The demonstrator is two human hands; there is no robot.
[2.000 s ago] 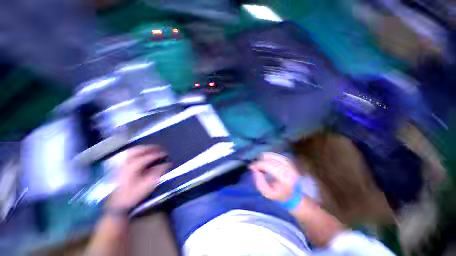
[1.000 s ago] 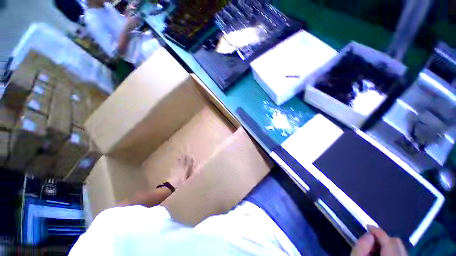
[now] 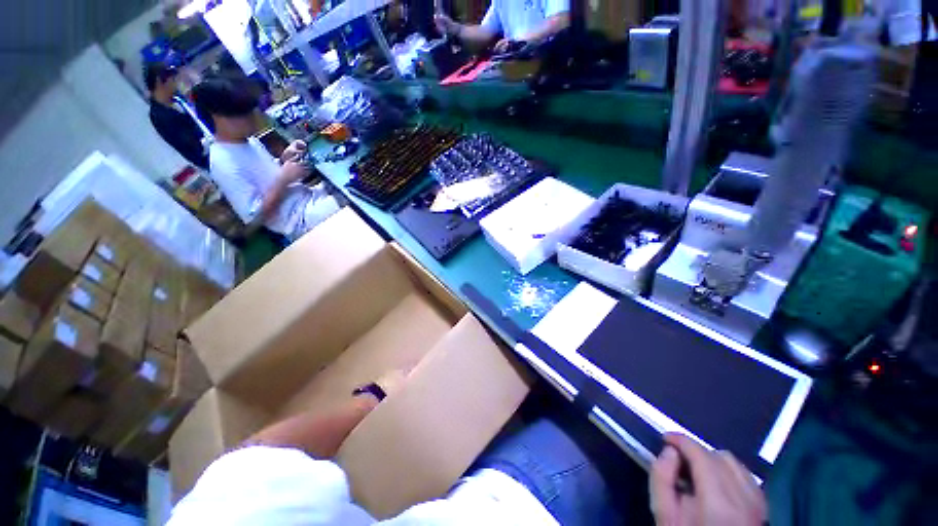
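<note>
The open brown carton (image 3: pixel 278 298) stands at the left against the bench. My left arm reaches down into it. Only the back of my left hand (image 3: pixel 395 381) by the dark wristband shows; its fingers are hidden behind the near flap. My right hand (image 3: pixel 710 487) is at the front bench edge, below the work pad, with fingers curled. A small dark patch shows between thumb and fingers; I cannot tell whether it is a held part or the edge strip. The black work pad (image 3: pixel 687 372) with its white border lies in front of me.
Behind the pad are a white box (image 3: pixel 537 222), a box of black parts (image 3: pixel 621 234), the screw feeder (image 3: pixel 722 269) and the hanging screwdriver (image 3: pixel 818 144). Clear pieces (image 3: pixel 530 295) lie left of the pad. Stacked cartons (image 3: pixel 93 308) stand left. People sit at other stations.
The view has turned left from the pad to the carton, then lifted slightly. My left hand went from over the pad into the carton and is now mostly hidden. My right hand remains at the bench edge.
</note>
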